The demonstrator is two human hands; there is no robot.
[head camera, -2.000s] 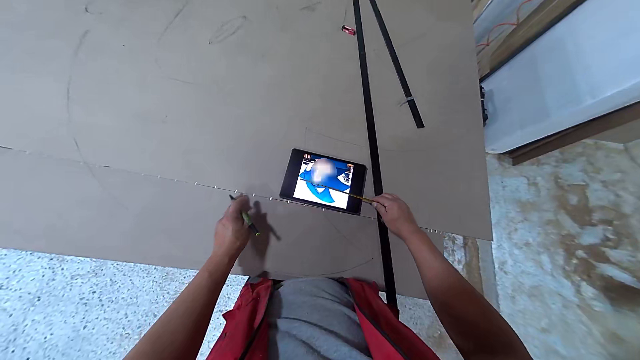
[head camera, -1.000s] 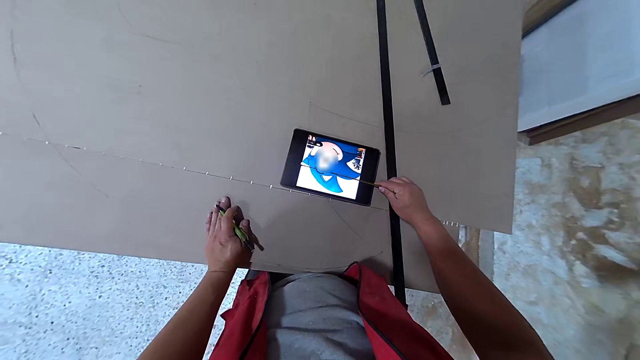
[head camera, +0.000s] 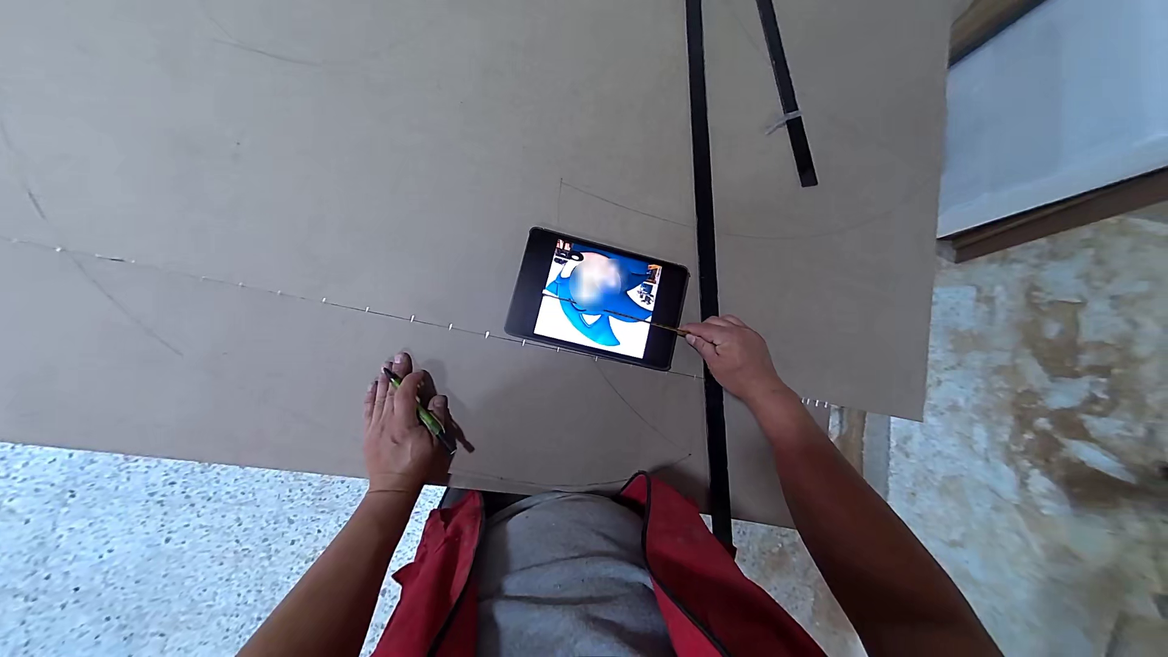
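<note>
My left hand (head camera: 399, 424) rests on the large brown board (head camera: 365, 164), with a green pen (head camera: 427, 418) held between its fingers. In my right hand (head camera: 733, 356) is a thin stick (head camera: 662, 326), its far part lying across the lit screen of a tablet (head camera: 597, 297). The tablet lies slightly tilted on the board and shows a blue cartoon figure. Just right of it a long black strip (head camera: 703, 201) runs from the top of the view down past the board's near edge; my right hand is over this strip.
A shorter black strip (head camera: 787, 91) with a whitish tie (head camera: 783, 120) lies at the upper right. A line with small white marks crosses the board, among faint drawn curves. Speckled floor (head camera: 182, 547) shows beyond the near edge. A white panel with a brown edge (head camera: 1058, 214) stands at the right.
My left hand, raised with the pen two seconds ago, has come down onto the board. My right hand still holds the stick at the tablet.
</note>
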